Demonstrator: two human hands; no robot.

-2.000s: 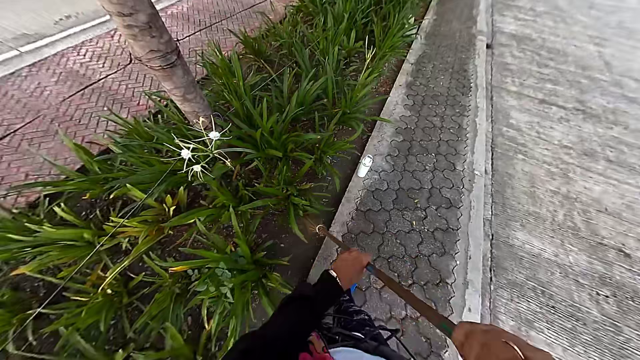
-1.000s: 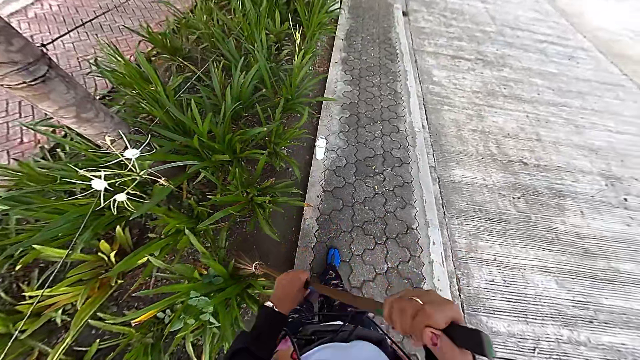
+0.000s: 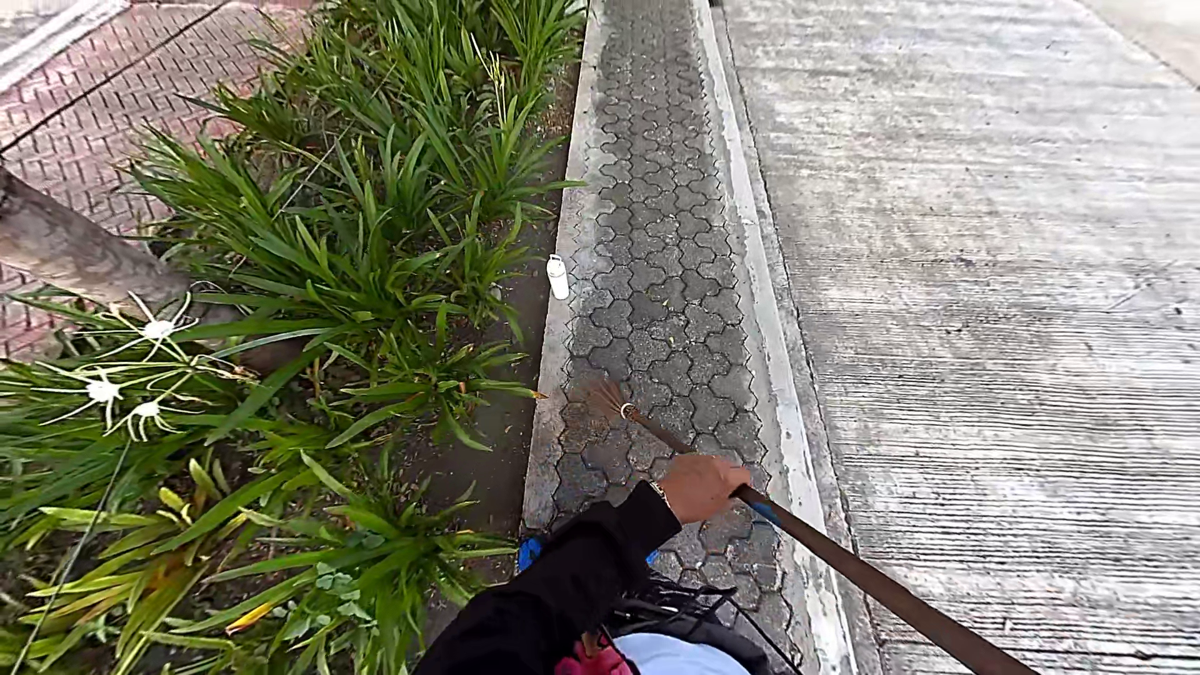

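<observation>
My left hand (image 3: pixel 701 487), in a black sleeve with a bracelet at the wrist, grips the long brown handle of a stick broom (image 3: pixel 848 561) near its lower end. The handle slants down to the right and leaves the view at the bottom edge. The broom's thin bristles (image 3: pixel 600 398), bound with a light ring, are over the hexagonal-style pavers left of centre and look blurred. Beyond them a white bottle (image 3: pixel 558 277) is on the walkway's left curb. My right hand is out of view.
A planting bed with long-leaved plants (image 3: pixel 375 309) and white spider lilies (image 3: pixel 103 389) borders the narrow paver walkway (image 3: pixel 656 225) on the left. A tree trunk (image 3: pixel 84 248) leans at far left. A ribbed concrete roadway (image 3: pixel 994 328) runs along the right, past a pale curb (image 3: pixel 783 403).
The broom head has moved from the plants' edge onto the pavers, with my left hand moving right. My right hand, on the handle before, has left the view.
</observation>
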